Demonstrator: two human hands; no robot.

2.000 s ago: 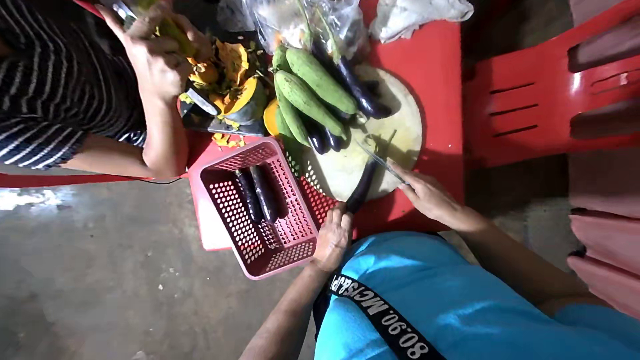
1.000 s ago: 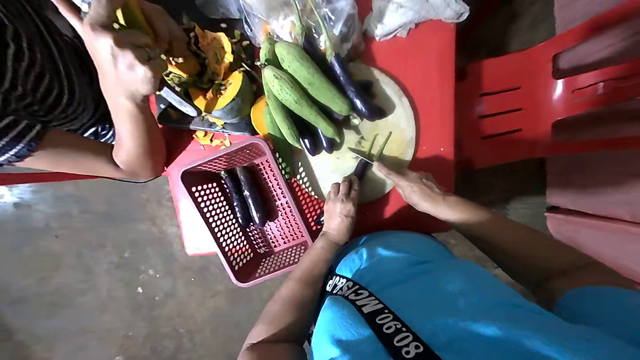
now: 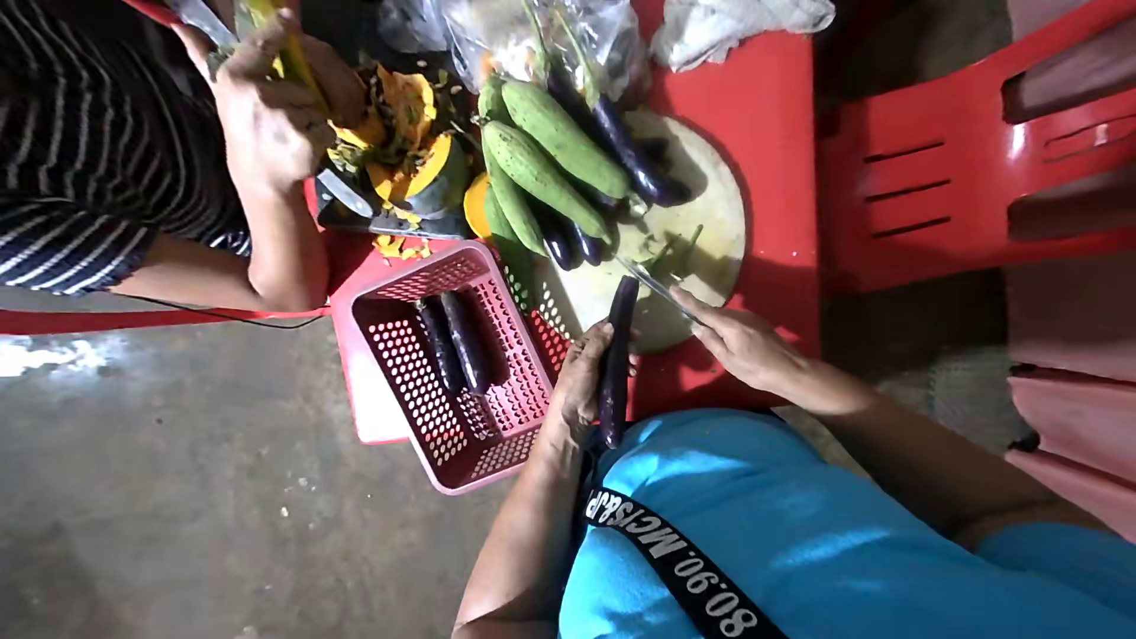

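Note:
My left hand (image 3: 586, 368) grips a dark purple eggplant (image 3: 619, 359) near the front edge of a round cutting board (image 3: 723, 217). In my right hand (image 3: 741, 342) is a knife (image 3: 655, 288), its tip beside the eggplant's upper end. Green trimmings (image 3: 679, 253) lie on the board. Long green vegetables (image 3: 541, 173) and more purple eggplants (image 3: 635, 160) are heaped over the board's far left part. To the left of my left hand, two purple eggplants (image 3: 466, 342) rest in a pink perforated basket (image 3: 524, 328).
At the upper left a co-worker's hands (image 3: 275, 115) hold a knife and a yellow-green piece above cut pumpkin (image 3: 435, 177). A second blade (image 3: 344, 193) lies there. Plastic bags (image 3: 568, 35) and a white cloth (image 3: 741, 27) are at the back; a red chair (image 3: 923, 186) stands right.
The eggplant in my left hand has come off the board and is now held up toward my body. The green trimmings on the board lie differently. The co-worker's hands have moved.

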